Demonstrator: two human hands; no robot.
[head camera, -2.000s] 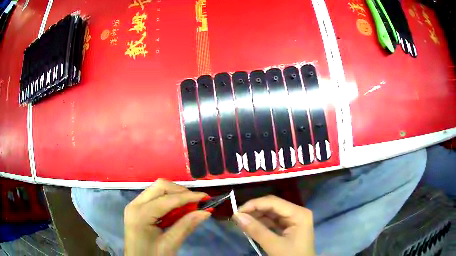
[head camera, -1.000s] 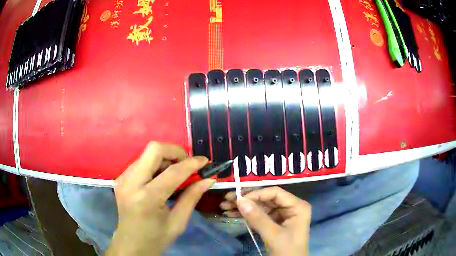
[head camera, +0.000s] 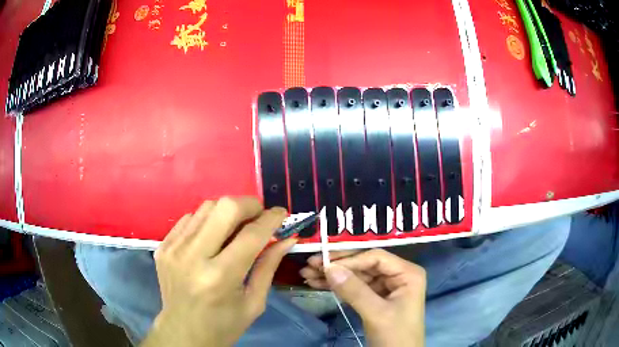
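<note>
Several black strip parts (head camera: 353, 152) lie side by side on the red table sheet (head camera: 170, 149), with white tape pieces (head camera: 407, 215) on the near ends of those toward the right. My left hand (head camera: 220, 254) holds the thread snips (head camera: 296, 227), whose dark blades point right at the tape near the third strip from the left. The snips' handle is mostly hidden by my fingers. My right hand (head camera: 373, 281) pinches the white adhesive tape (head camera: 325, 237) at the table's front edge. The tape's upper end meets the near end of that third strip, and its tail hangs down below my hand.
A stack of black parts (head camera: 58, 51) with white ends lies at the far left. A green utility knife (head camera: 536, 47) lies beside loose black pieces (head camera: 562, 57) at the upper right. A grey tray (head camera: 550, 315) with black parts is at the lower right, below the table's white edge (head camera: 136, 236).
The snips and tape have moved up from over my lap to the near end of the third strip. In the last second, the snips have turned in my left hand and the view has shifted slightly.
</note>
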